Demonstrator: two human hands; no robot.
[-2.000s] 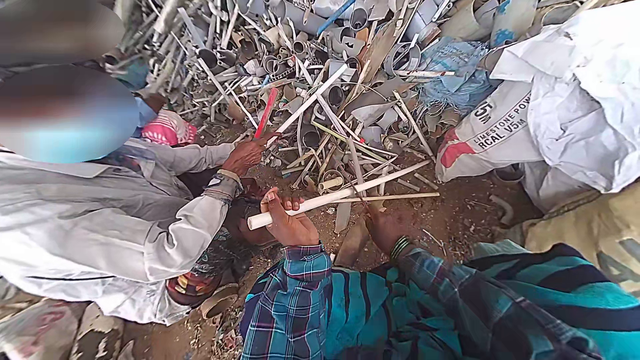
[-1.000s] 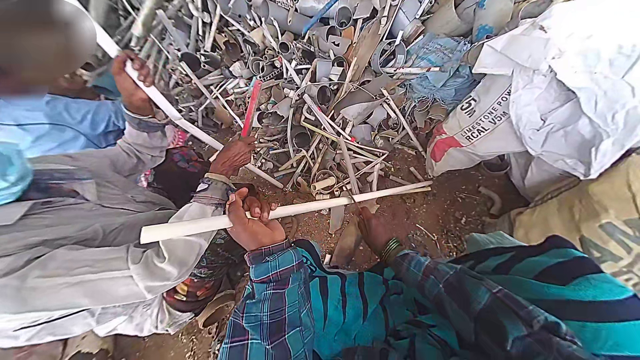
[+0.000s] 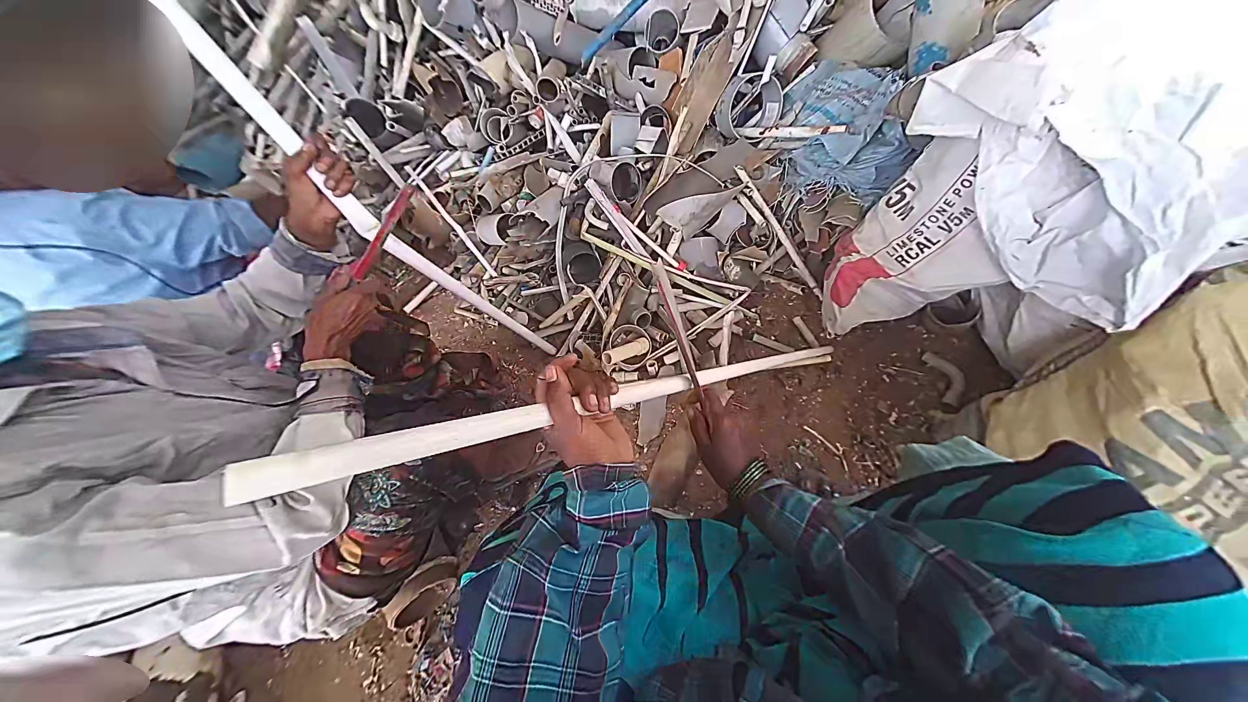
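My left hand [image 3: 583, 414] is closed around a long white plastic strip or pipe [image 3: 390, 448], whose wide end points left and whose thin end reaches right. My right hand [image 3: 723, 439] grips a long thin blade [image 3: 675, 317], which stands across the strip near its thin end, its tip pointing up toward the scrap. Green bangles circle my right wrist. Whether the blade has cut into the strip cannot be told.
A co-worker at the left holds another long white strip [image 3: 263, 112] and a red tool [image 3: 382, 232]. Cut pipe scrap [image 3: 604, 180] is heaped ahead. A white printed sack [image 3: 907, 244] and a tan sack [image 3: 1150, 409] lie at the right.
The strip in my left hand has shifted left, with its wide end now over the co-worker's sleeve. The co-worker's far hand, not seen two seconds ago, now grips the other strip.
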